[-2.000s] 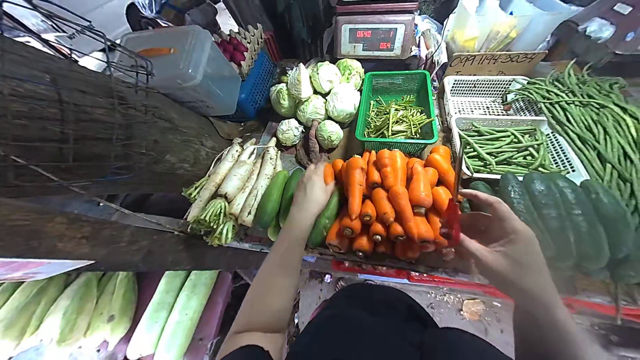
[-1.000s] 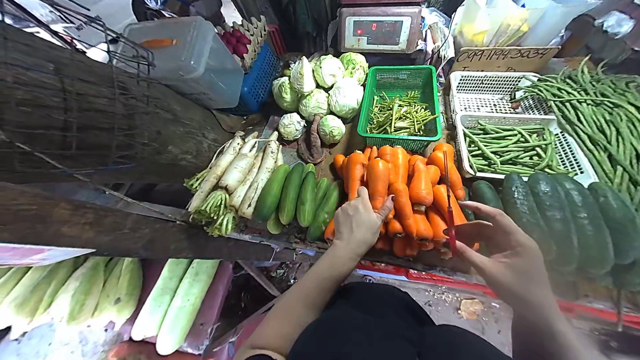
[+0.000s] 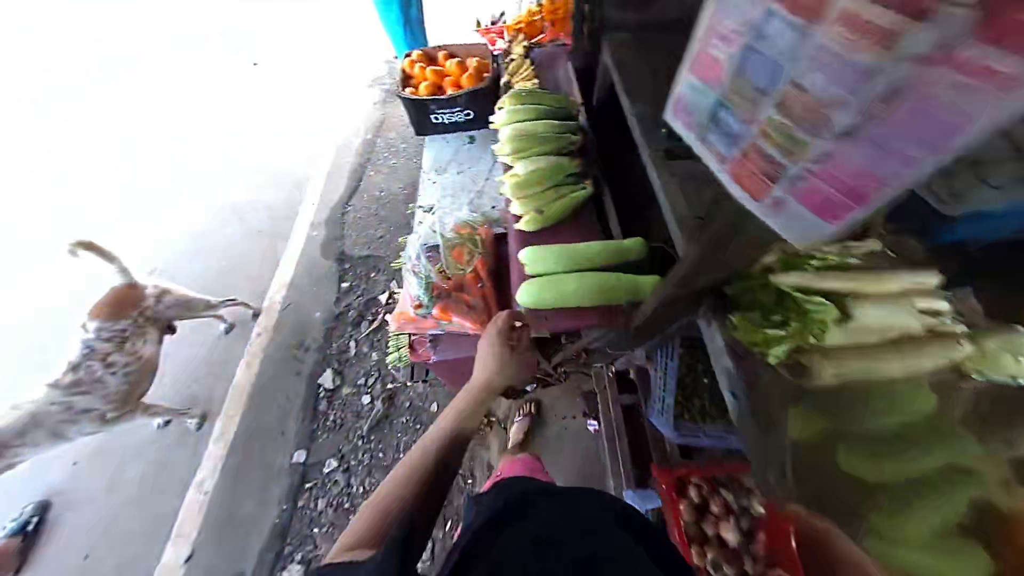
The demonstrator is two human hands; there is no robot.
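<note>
My left hand (image 3: 506,352) has curled fingers close to the lower corner of a clear plastic bag (image 3: 452,280) of carrots and greens; whether it grips the bag cannot be told. Two long pale green gourds (image 3: 588,290) lie just beyond that hand. At the bottom right, my right hand (image 3: 824,544) is blurred and partly out of view, beside a red plastic basket (image 3: 668,488) of small onions or shallots. Its fingers are hidden, so its hold cannot be told.
Light green vegetables (image 3: 544,172) line the purple-covered stand. A black box (image 3: 448,112) of orange fruit stands at its far end. White radishes (image 3: 888,352) and cucumbers (image 3: 896,432) lie right. A dog (image 3: 120,352) is on the road beyond the kerb (image 3: 240,400); a printed sheet (image 3: 840,104) hangs upper right.
The view has swung far to the left. My left hand has left the orange carrots it was touching and is now by the bagged vegetables. My right hand is now low at the right.
</note>
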